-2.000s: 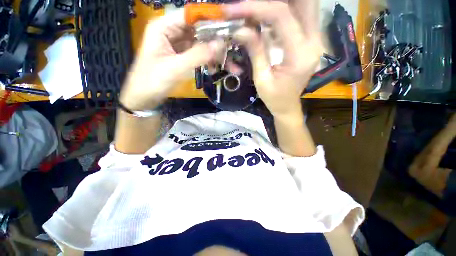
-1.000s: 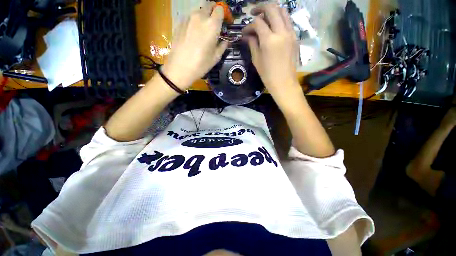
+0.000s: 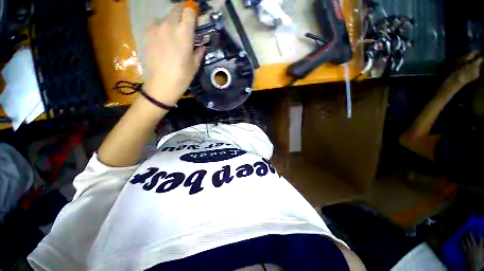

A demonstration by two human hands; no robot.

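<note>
The black camera housing (image 3: 225, 99) lies at the bench's front edge, its round end with a pale brass-coloured ring towards me. A long flat black bar (image 3: 242, 33) lies along its right side. My left hand (image 3: 171, 57) is at the housing's upper left, back of the hand up. A short orange-handled tool (image 3: 190, 6) shows at its fingertips, near the top edge of the picture. The fingers partly hide the housing's inside, where thin wires show. My right hand is out of the picture.
Right of the housing are crumpled clear film (image 3: 271, 15), a black glue gun (image 3: 328, 43) with a glue stick (image 3: 348, 91), and tangled wired parts (image 3: 390, 39). Left are a black parts tray (image 3: 66, 53) and white paper (image 3: 22, 87). Another person's arm (image 3: 439, 108) is at right.
My right hand has left the housing and gone out of the picture. My left hand stays at the housing with the orange-handled tool. The whole view has shifted, with bench things now further left.
</note>
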